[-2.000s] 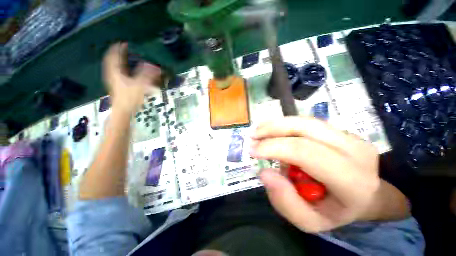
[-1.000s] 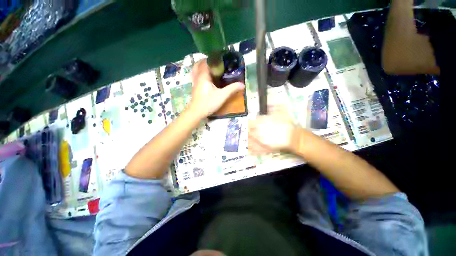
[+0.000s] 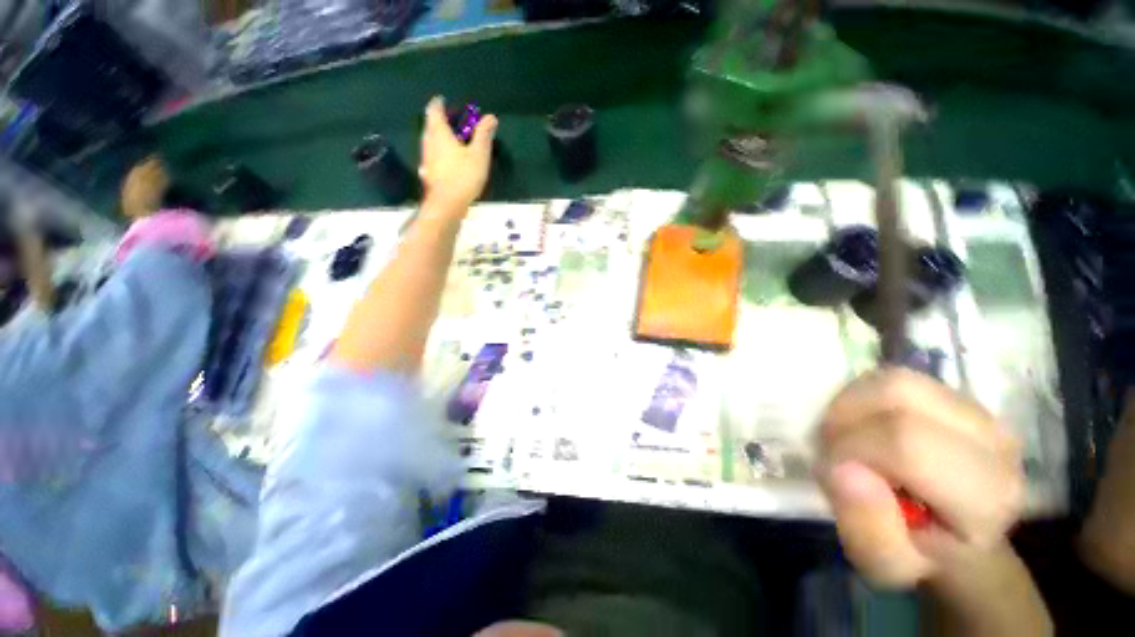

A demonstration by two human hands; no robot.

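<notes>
My left hand (image 3: 456, 162) is stretched out over the dark green surface, with its thumb and fingers around a black cylindrical housing (image 3: 466, 122) that has a purple glint on top; the hand hides its lower part. My right hand (image 3: 924, 467) is closed around the end of the dark press lever (image 3: 891, 237); a bit of the red knob (image 3: 915, 508) shows between the fingers. The green hand press (image 3: 759, 93) stands above the orange pad (image 3: 691, 286), with its ram tip at the pad's back edge. No housing stands on the pad.
Housings stand on the green surface (image 3: 672, 118) on both sides of my left hand. Two blurred black housings (image 3: 844, 264) are behind the lever. Small dark discs (image 3: 510, 276) lie left of the pad. A black tray (image 3: 1095, 299) is at far right. A neighbour's blue sleeve (image 3: 118, 398) is at left.
My left hand has moved from the pad to the green surface, and the housing at the pad is gone from there. My right hand and the lever end have come down closer. The view has shifted left.
</notes>
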